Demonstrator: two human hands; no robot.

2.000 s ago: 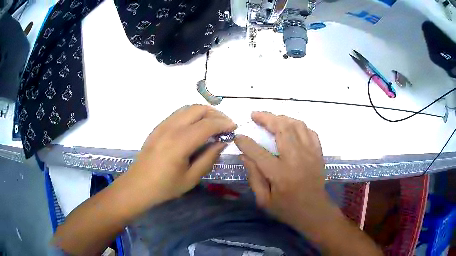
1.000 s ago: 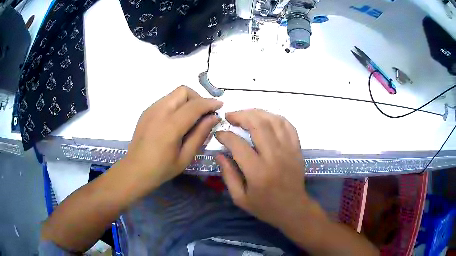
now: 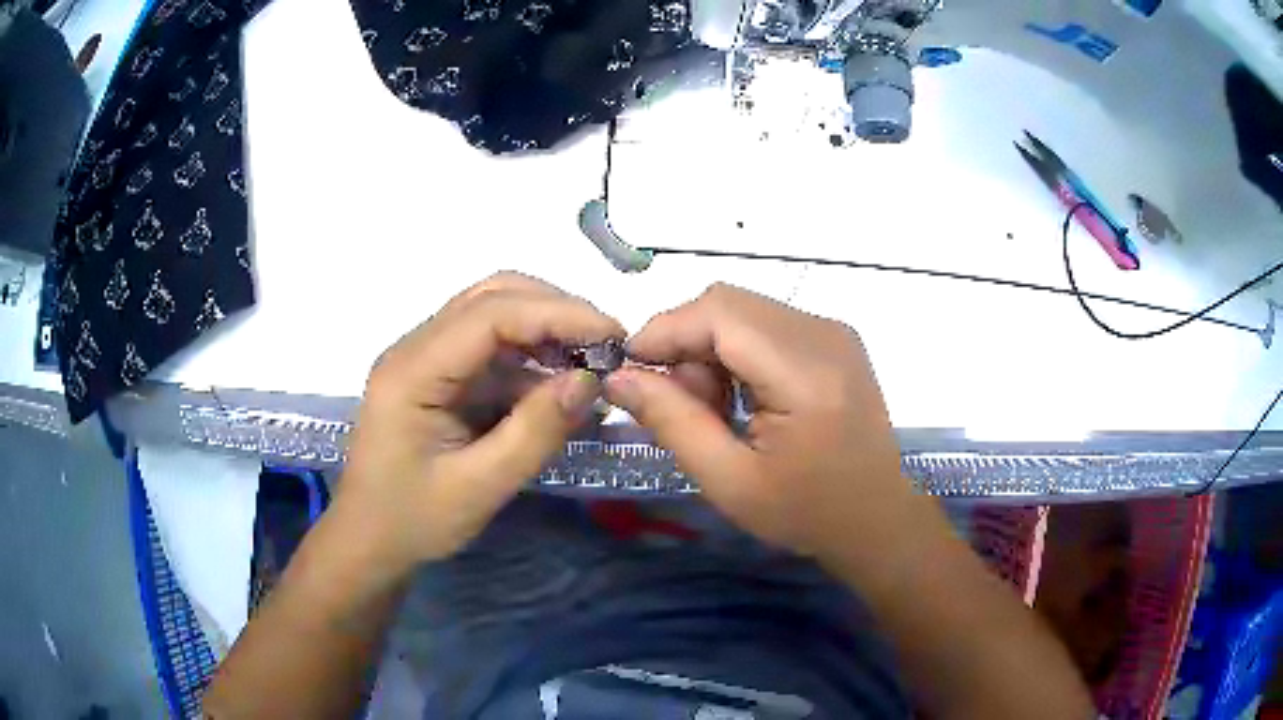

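A small shiny metal bobbin case (image 3: 602,355) is pinched between both hands, just above the table's front edge. My left hand (image 3: 479,408) holds it from the left with thumb and fingers. My right hand (image 3: 767,408) has its thumb and forefinger at the bobbin case's right side, the other fingers curled. The fingers hide much of the bobbin case, and no thread can be made out. The bare hands are fully in view.
The sewing machine's grey ribbed knob (image 3: 879,101) is at the top. Snips (image 3: 1081,201) on a black cord and a small metal part (image 3: 1157,218) lie right. Black printed cloth (image 3: 155,225) lies left and upper middle. A red basket (image 3: 1165,591) stands below right.
The white scrap seen under my right fingers two seconds ago no longer shows. My right hand has turned so its thumb and forefinger meet my left fingertips at the bobbin case. The view has shifted slightly.
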